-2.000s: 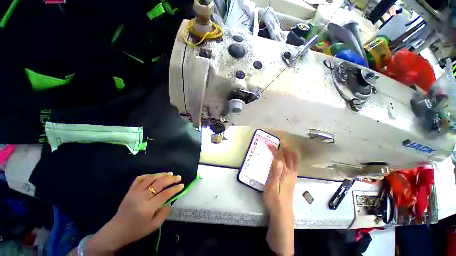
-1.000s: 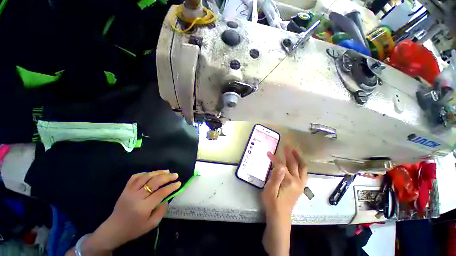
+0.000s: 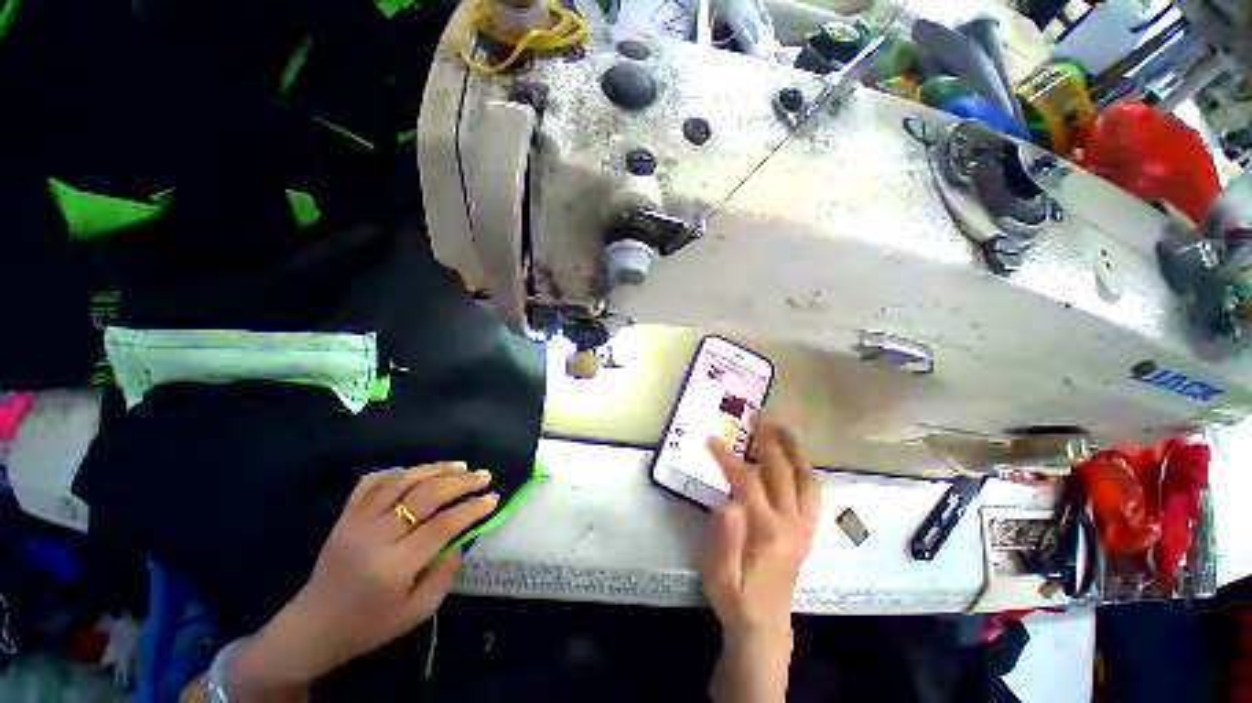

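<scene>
A smartphone [image 3: 704,401] with a lit screen lies on the machine bed, right of the needle area. My right hand [image 3: 763,529] is over its lower right part, index finger on or just above the screen, holding nothing. My left hand [image 3: 407,547], with a ring, rests flat on the black garment panel [image 3: 275,481], close to its neon green edge strip [image 3: 511,511]. A pale green strip [image 3: 247,363] lies on the black cloth. The presser foot [image 3: 584,360] sits under the left end of the sewing machine head [image 3: 769,206].
Black snips [image 3: 947,519] and a small metal plate [image 3: 853,526] lie right of the phone. Red cloth [image 3: 1146,508] is at the machine's right end. A black garment heap [image 3: 206,124] with green patches is at the upper left. Cluttered supplies sit behind the machine.
My right index finger has moved over the phone screen, and the screen shows different content. My left hand has stayed on the cloth. The camera view has shifted slightly.
</scene>
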